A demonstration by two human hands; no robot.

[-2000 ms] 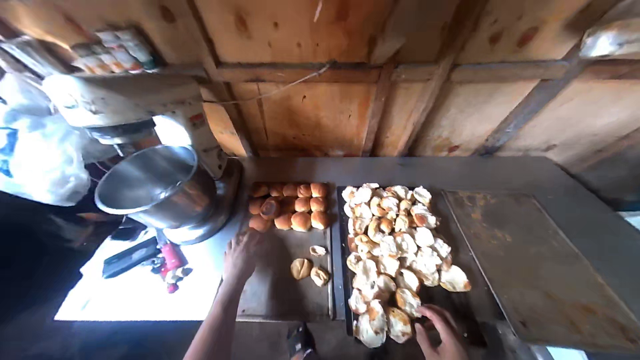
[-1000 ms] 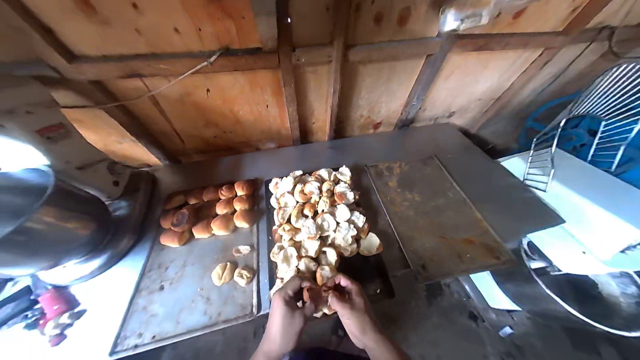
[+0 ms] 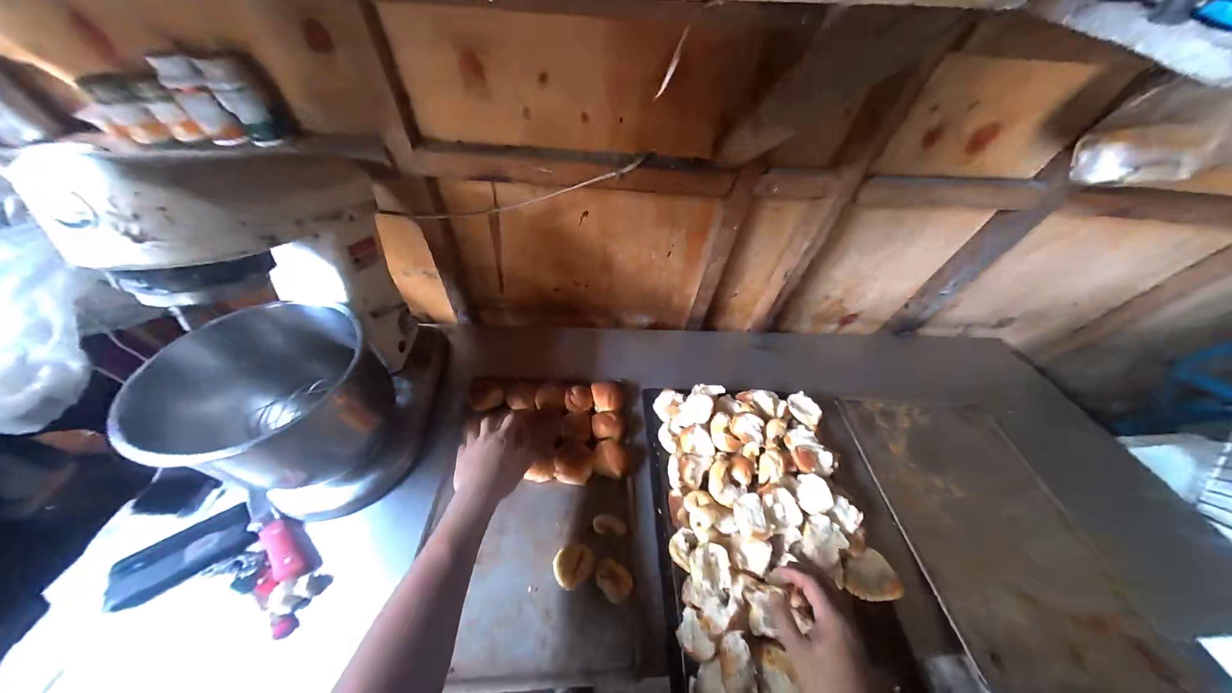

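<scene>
Browned bread rolls (image 3: 575,462) sit in rows at the far end of a metal baking tray (image 3: 539,616). My left hand (image 3: 494,452) is over the left side of these rolls, fingertips on or near one; its grip is hidden. Nearer on the same tray lie a few small bread pieces (image 3: 574,566). To the right, a dark tray (image 3: 664,539) is heaped with torn, open bread pieces (image 3: 751,510). Low on that heap, my right hand (image 3: 818,626) touches pieces with curled fingers; whether it holds one cannot be told.
A stand mixer (image 3: 221,212) with a steel bowl (image 3: 356,414) stands at the left. Before it lie a dark flat object (image 3: 181,555) and a red item (image 3: 282,549). Another flat metal tray (image 3: 1001,539) is on the right, and a wooden wall (image 3: 597,250) rises behind.
My hands, together over the near end of the bread heap a second ago, are now apart. The left has moved to the rolls; the right remains by the heap. The view has swung left.
</scene>
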